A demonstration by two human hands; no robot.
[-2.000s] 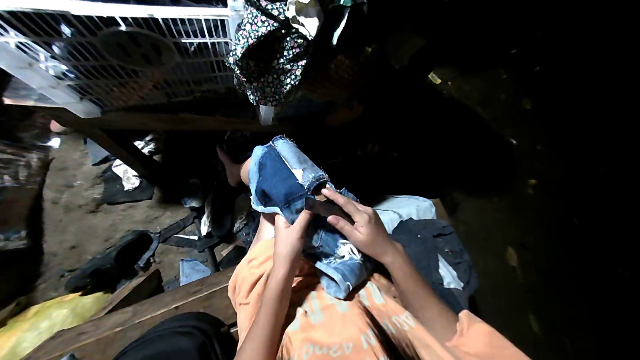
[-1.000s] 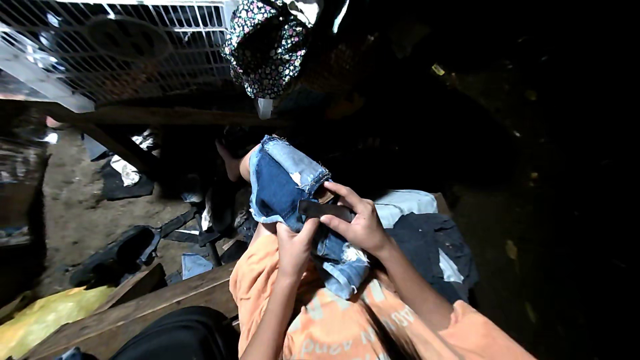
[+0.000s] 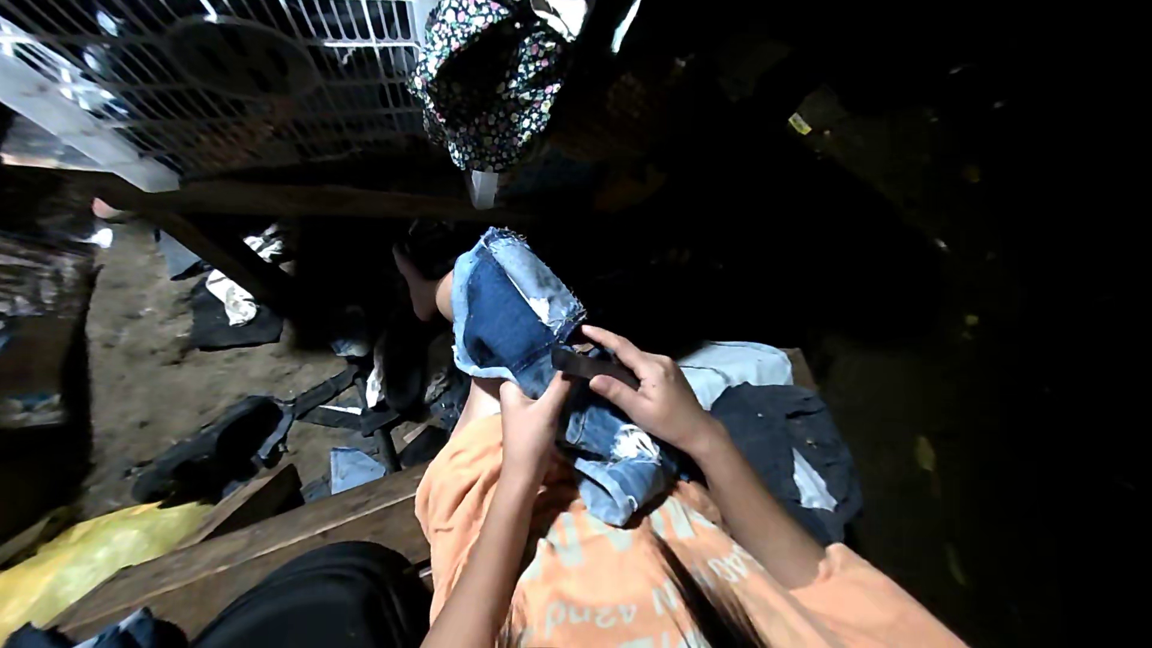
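Note:
A piece of blue denim clothing point(image 3: 513, 310) with frayed seams and pale edges lies over my lap. My left hand point(image 3: 533, 418) grips the denim near its middle, thumb on top. A dark, flat, narrow tool point(image 3: 589, 365), whose exact kind I cannot tell, is held in my right hand point(image 3: 652, 387), its tip at the denim beside my left thumb. A worn white patch point(image 3: 635, 443) shows on the lower part of the denim. My fingers hide part of the seam.
A white plastic crate point(image 3: 297, 67) and floral cloth point(image 3: 490, 85) stand ahead. Dark cloth point(image 3: 787, 450) and light blue cloth point(image 3: 742, 364) lie at my right. A wooden plank point(image 3: 270, 535), black rounded object point(image 3: 315, 598) and yellow plastic sack point(image 3: 99, 549) are at left.
Between the earlier frames and now, my hands stay at the middle of the denim, with small shifts of the fingers and the dark tool.

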